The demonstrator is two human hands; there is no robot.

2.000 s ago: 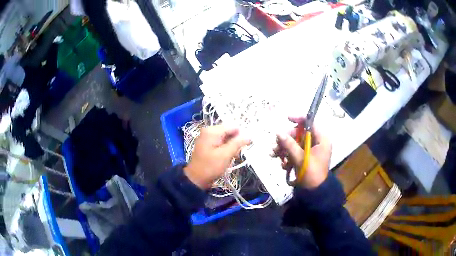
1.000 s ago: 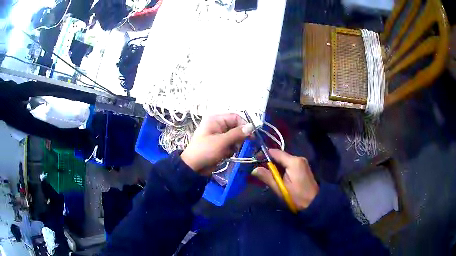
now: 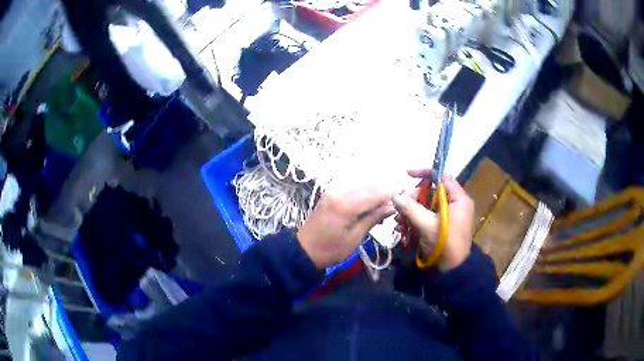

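My right hand [image 3: 448,218] holds the scissors [image 3: 443,144] by their yellow-orange handle, with the silver blades pointing up and away over the white table [image 3: 381,92]. My left hand [image 3: 346,222] is beside it, its fingertips pinched at a white cord [image 3: 385,236] whose loop hangs below the hands. My right thumb and finger meet near the same spot. A tangled pile of cream cord [image 3: 318,141] lies on the table edge and hangs into the blue crate [image 3: 224,185], where more cord lies coiled. The ends of the held cord are hard to make out.
A black phone [image 3: 462,88], black-handled scissors [image 3: 500,60] and a sewing machine [image 3: 434,42] stand on the far right. A yellow chair [image 3: 593,247] with a cord bundle [image 3: 528,250] is at right. Dark cord [image 3: 268,62] and a red tray [image 3: 328,17] are beyond the table.
Since one second ago the view has swung back toward the sewing machine. The scissors have come away from my left fingertips and now point upward. My hands remain close together.
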